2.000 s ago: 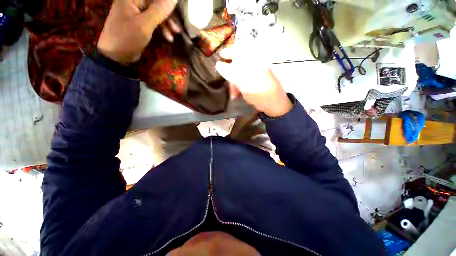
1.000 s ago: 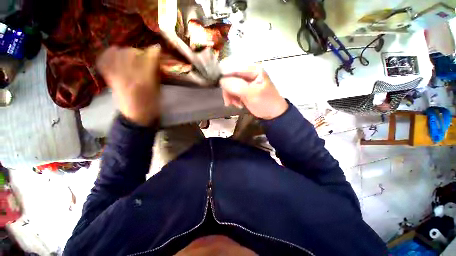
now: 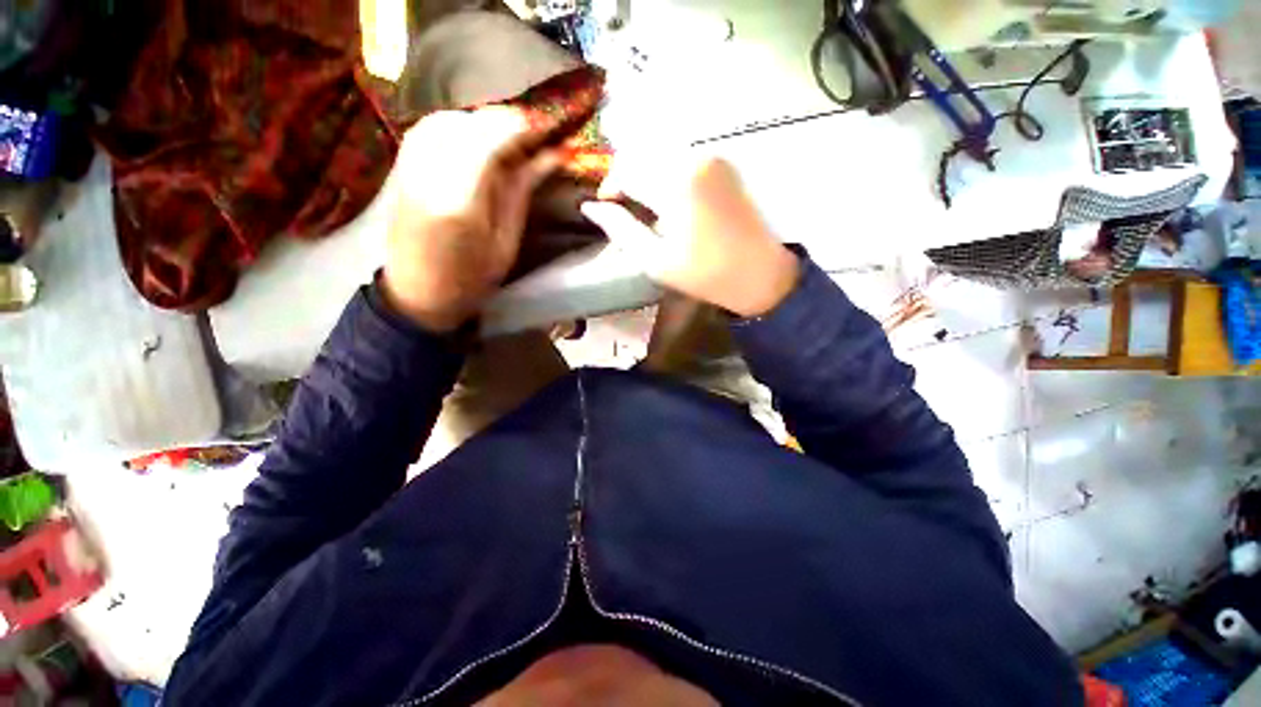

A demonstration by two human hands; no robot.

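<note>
The shiny rust-red patterned garment [image 3: 263, 138] lies heaped at the upper left, and a part of it runs to between my hands. Plain grey-brown lining [image 3: 491, 62] shows above my left hand. My left hand [image 3: 456, 207] is on the cloth, its fingers bent over the garment's edge. My right hand [image 3: 719, 242] pinches the cloth's right end at the table's front edge; its fingers are overexposed. The pale yellow strip [image 3: 385, 39] stands at the top. The presser foot area [image 3: 560, 11] is cut off by the top edge.
Large black-handled shears [image 3: 860, 62] and a blue-purple tool [image 3: 954, 94] lie right of the needle. A small box of metal bits [image 3: 1141, 134] and checked cloth [image 3: 1065, 242] are at the table's right end. A wooden bench [image 3: 1155, 325] stands beyond. A grey table extension [image 3: 104, 332] is at left.
My left hand has moved right, closer to my right hand. The red patterned side now shows between the hands, and the lining is folded up above them. The camera view has shifted slightly.
</note>
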